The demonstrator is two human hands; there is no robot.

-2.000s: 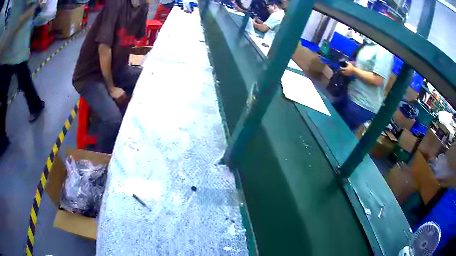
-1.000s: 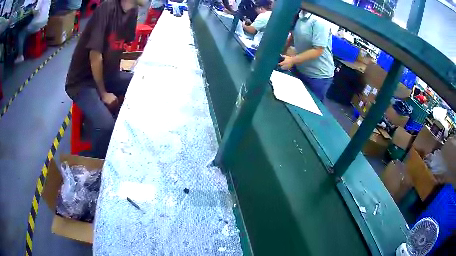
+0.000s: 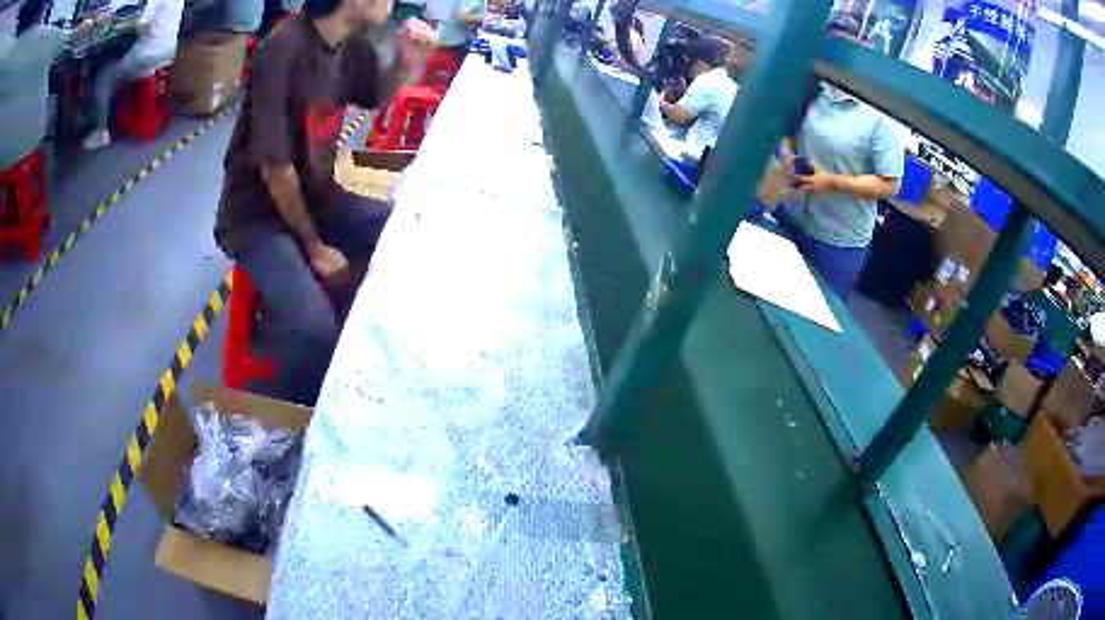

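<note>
Neither of my hands is in the picture. In front of me runs a long bench top covered with a white sheet (image 3: 424, 315). A thin dark stick-like tool (image 3: 379, 521) lies on it near the front. A small black round piece (image 3: 511, 499) lies to its right. An open cardboard box (image 3: 218, 563) stands on the floor at the bench's left edge, with clear plastic bags and dark contents (image 3: 242, 478) inside.
A seated person in a dark shirt (image 3: 273, 158) is left of the bench on a red stool (image 3: 246, 339). Green frame posts (image 3: 709, 230) rise along the right side. A white sheet (image 3: 782, 276) lies on the green ledge beyond. A person in light green (image 3: 848, 158) stands there. Yellow-black tape (image 3: 152, 412) marks the floor.
The view has shifted, so the bench sits further right and lower than a second ago. The seated person's one arm is now raised near the face. The fan is mostly out of frame.
</note>
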